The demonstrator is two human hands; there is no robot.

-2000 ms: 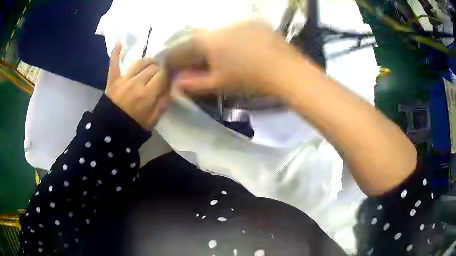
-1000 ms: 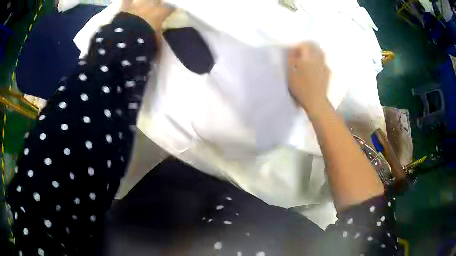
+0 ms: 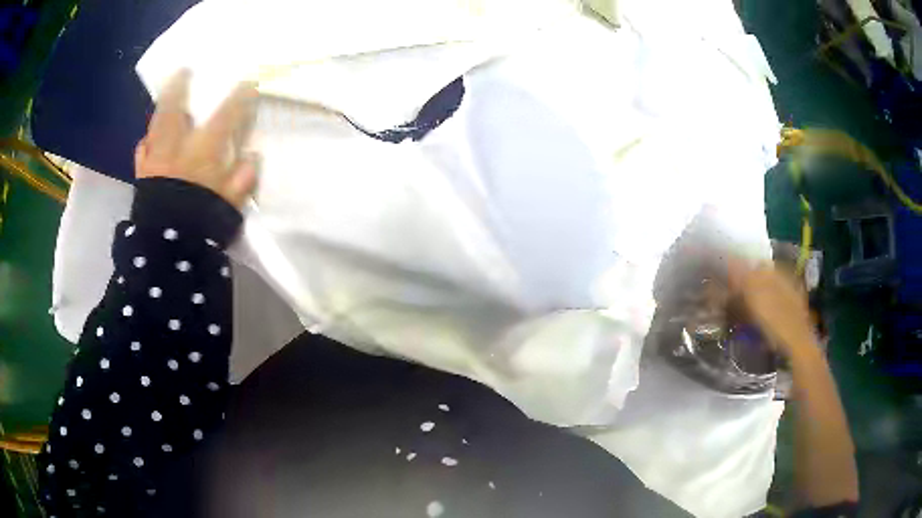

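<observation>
A white garment (image 3: 404, 212) lies spread over the board, with a dark opening near its upper middle and soft folds toward my body. My left hand (image 3: 200, 147) lies on the garment's left part, fingers spread. My right hand (image 3: 768, 304) is blurred at the right, on the handle of the shiny metal steam iron (image 3: 708, 339). The iron is blurred, with its pointed end toward the garment's right edge. The navy pressing board (image 3: 96, 86) shows at the upper left.
A pale table cover (image 3: 91, 243) shows at the left, and more white cloth (image 3: 698, 435) lies below the iron. A yellow hose (image 3: 854, 152) runs at the right. Green floor and blue items lie beyond the right edge. Part of the iron rest (image 3: 812, 265) shows behind the iron.
My right hand has moved from the cloth to the iron at the right. The iron has moved left from its rest. My left hand has moved down and left. The garment's opening has narrowed.
</observation>
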